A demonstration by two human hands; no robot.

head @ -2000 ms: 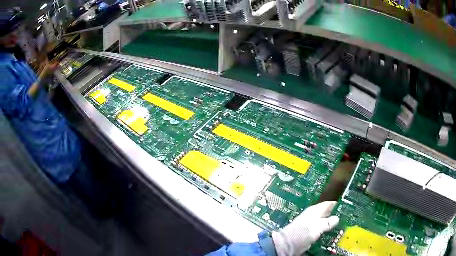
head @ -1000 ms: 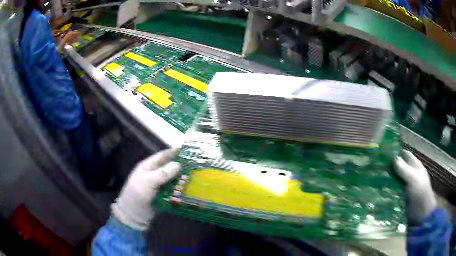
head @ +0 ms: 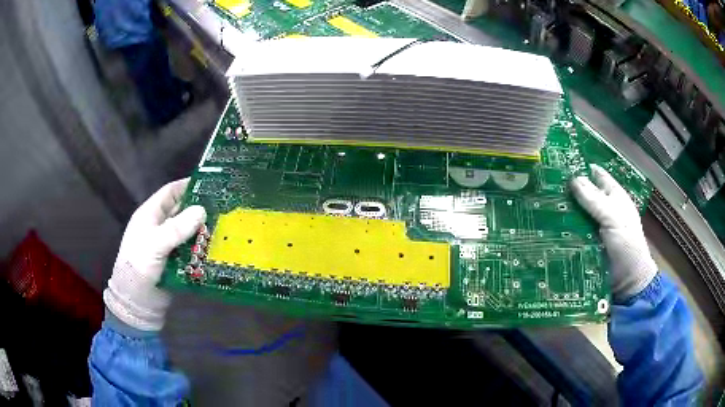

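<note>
A green circuit board (head: 525, 238) is held up in front of me, off the conveyor. A large silver finned heat sink (head: 397, 103) sits along its rear part, with a thin black wire (head: 401, 52) over its top. A stepped yellow insulating sheet (head: 318, 248) lies on the front part with nothing on it. My left hand (head: 151, 250), in a white glove, grips the board's left edge. My right hand (head: 618, 230), also in a white glove, grips the right edge. The fingers under the board are hidden.
Other boards with yellow strips (head: 354, 25) lie on the conveyor behind. Shelves at the right hold spare finned heat sinks (head: 664, 133). A person in blue (head: 127, 22) is at the upper left. A red thing (head: 44, 274) is at the lower left.
The board with its heat sink was on the conveyor, then lifted in both hands. It is now nearer and more squarely in front of me, and the view has turned downward.
</note>
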